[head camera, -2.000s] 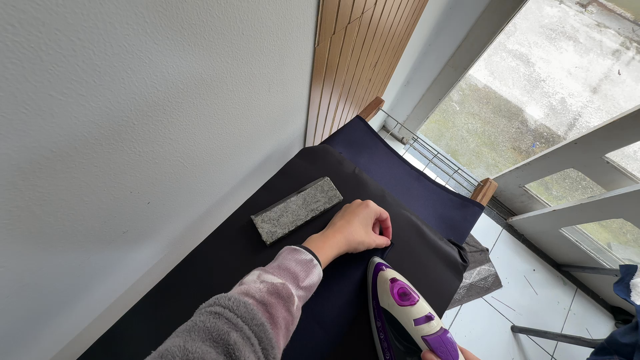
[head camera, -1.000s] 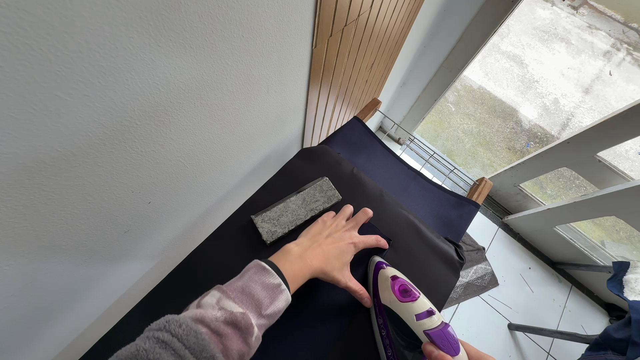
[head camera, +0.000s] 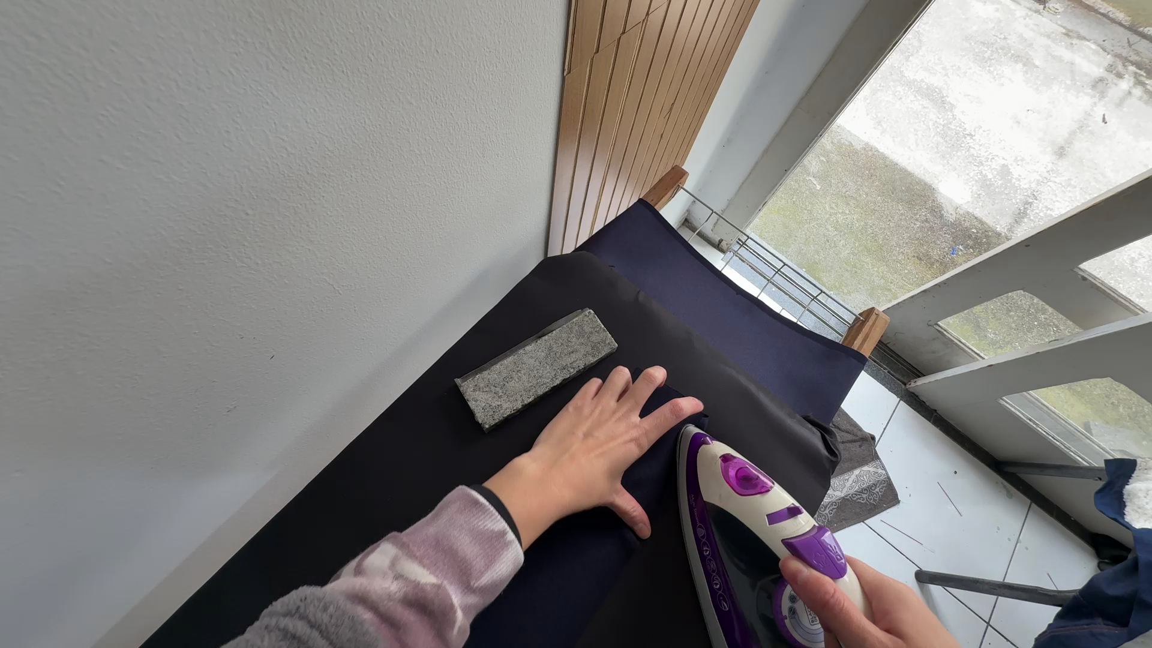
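My left hand lies with its fingers spread on a dark navy cloth, just left of the tip of a purple and white steam iron. My right hand is closed round the iron's handle, at the lower right. The iron rests along the right side of the navy cloth, on a black cloth cover. A grey stone block sits on the cover above my left wrist. The underside of my left palm is hidden.
Close on the left runs a white wall. Beyond the cover, a navy cloth spans two wooden posts beside a wire rack. A patterned cloth hangs at the right over white floor tiles. Dark blue fabric is at the lower right.
My left hand has gone from pinched fingers near the iron's tip to fingers spread flat on the cloth. The iron in my right hand has stayed nearly in place.
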